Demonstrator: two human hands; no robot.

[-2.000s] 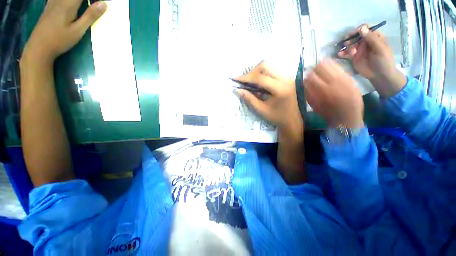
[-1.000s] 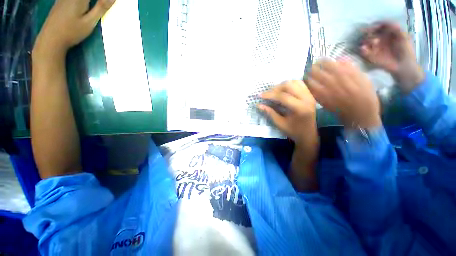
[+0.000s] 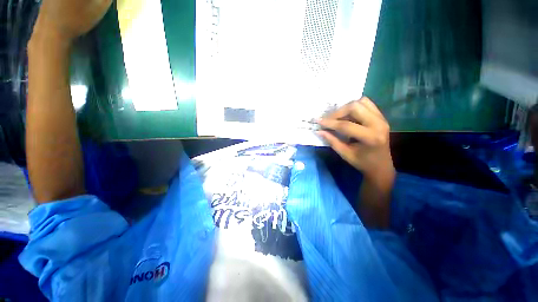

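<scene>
The white panel (image 3: 265, 65) lies on the green bench in front of me, with a dotted grey band at its right and a dark rectangle near its lower left corner. My right hand (image 3: 357, 130) is at the panel's lower right corner, fingers pinched. A short dark tip at the fingertips looks like the tweezers (image 3: 311, 122), mostly hidden. My left hand (image 3: 74, 15) is at the top left, cut off by the picture's edge; its fingertips are out of view. A white strip (image 3: 150, 65), yellowish at its top, lies between that hand and the panel.
The green bench top (image 3: 430, 76) has its front edge just below the panel. A pale, greyish sheet (image 3: 513, 53) is at the upper right, cut off by the edge. Blue smock cloth of a neighbouring person (image 3: 460, 230) is at the lower right. Dark glossy material lies at far left.
My right hand has moved towards the panel's lower right corner. The neighbour's hands have left the view, and their panel no longer lies beside mine. The view has shifted slightly, with my left hand further out of it.
</scene>
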